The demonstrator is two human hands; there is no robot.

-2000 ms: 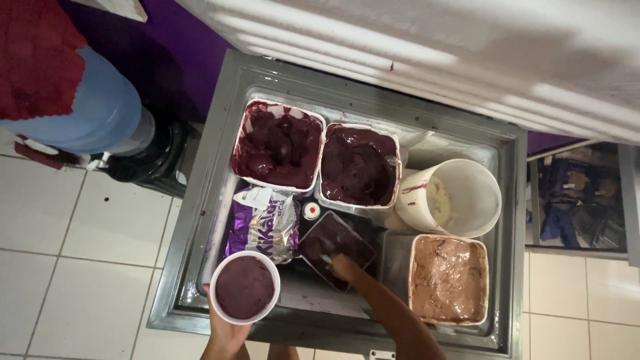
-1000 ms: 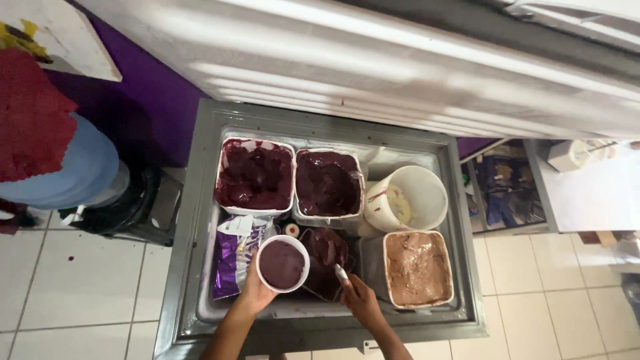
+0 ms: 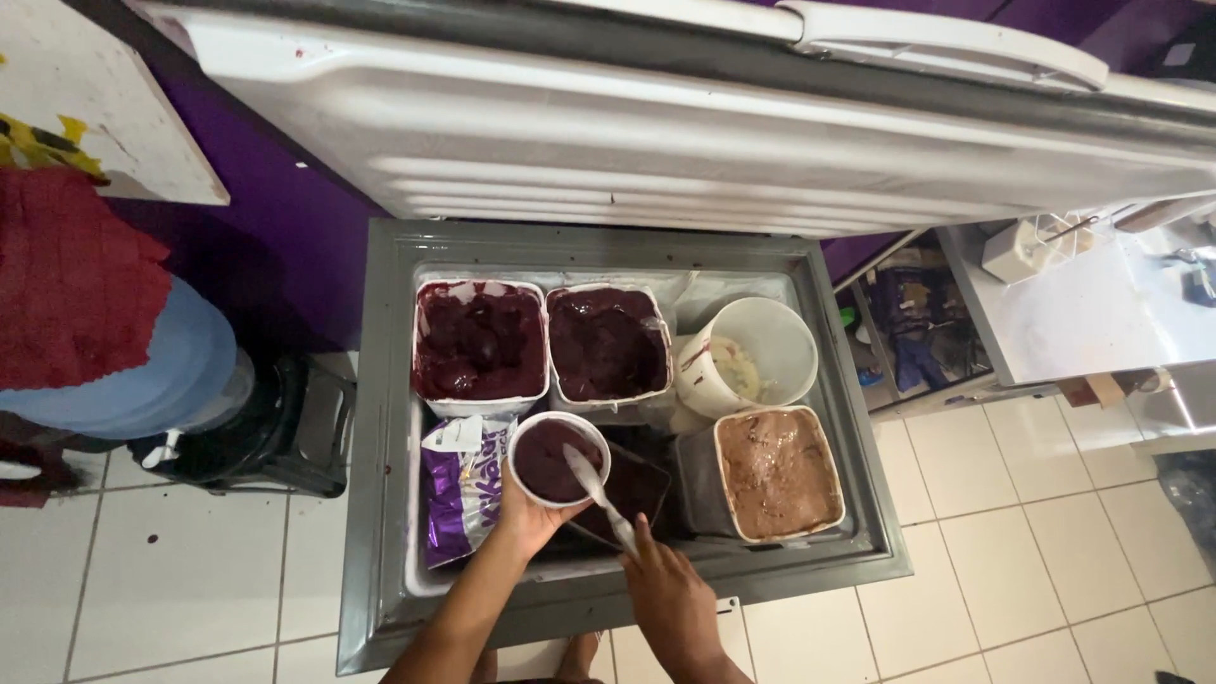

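Note:
My left hand (image 3: 534,518) holds a white round cup (image 3: 559,459) filled with dark purple frozen paste above the open chest freezer (image 3: 627,608). In my right hand (image 3: 668,587) is the handle of a pale spatula (image 3: 600,499), its blade tip lying on the paste inside the cup. Under and beside the cup, deeper in the freezer, a square tub (image 3: 632,484) of dark paste is partly hidden by the spatula and my hands. A purple and silver packet (image 3: 463,503) lies just left of the cup.
Two square tubs of dark purple paste (image 3: 482,342) (image 3: 608,344) stand at the freezer's back. To the right are a white bucket (image 3: 760,356) and a tub of brown ice cream (image 3: 779,472). The raised lid (image 3: 608,142) spans behind; a water dispenser (image 3: 275,427) stands left.
My right hand has come up from the lower dark tub, and the spatula now touches the paste in the cup. My left hand still holds the cup.

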